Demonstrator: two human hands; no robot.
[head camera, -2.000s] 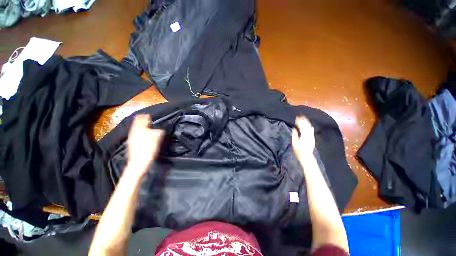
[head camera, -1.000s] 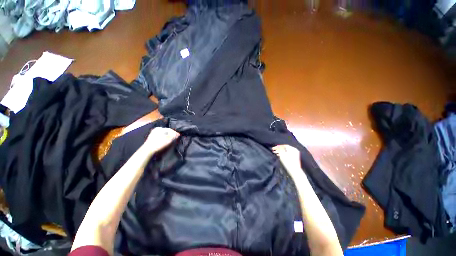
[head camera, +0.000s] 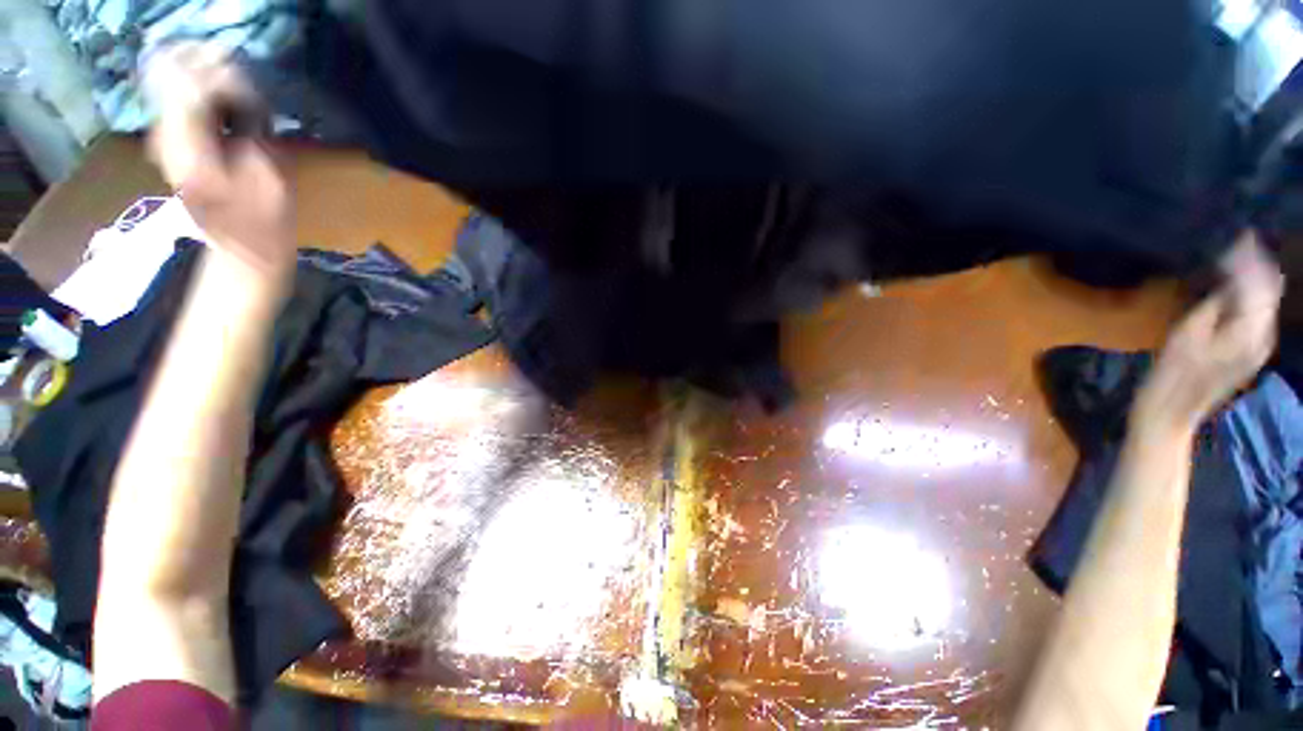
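Observation:
A large matte black garment (head camera: 800, 114) is spread in the air above the far part of the table and is blurred. My left hand (head camera: 222, 150) is raised at the upper left, fingers curled at the garment's left edge. My right hand (head camera: 1222, 321) is raised at the right, fingers closed at its right edge. The garment's far part runs out of the top of the picture. Its lower folds hang near the middle of the table.
Glossy brown table (head camera: 572, 486) with a worn yellowish strip (head camera: 672, 557). Black garments (head camera: 286, 414) lie at left by a white sheet (head camera: 143, 257) and a yellow ring (head camera: 46, 380). A black garment (head camera: 1086, 486) and grey-blue cloth (head camera: 1272, 457) lie at right. Light garments (head camera: 72, 43) are at far left.
The garment that lay lining-up in front of me is lifted off the table and spread away from me. Both hands have moved up and far apart. The near table surface now shows.

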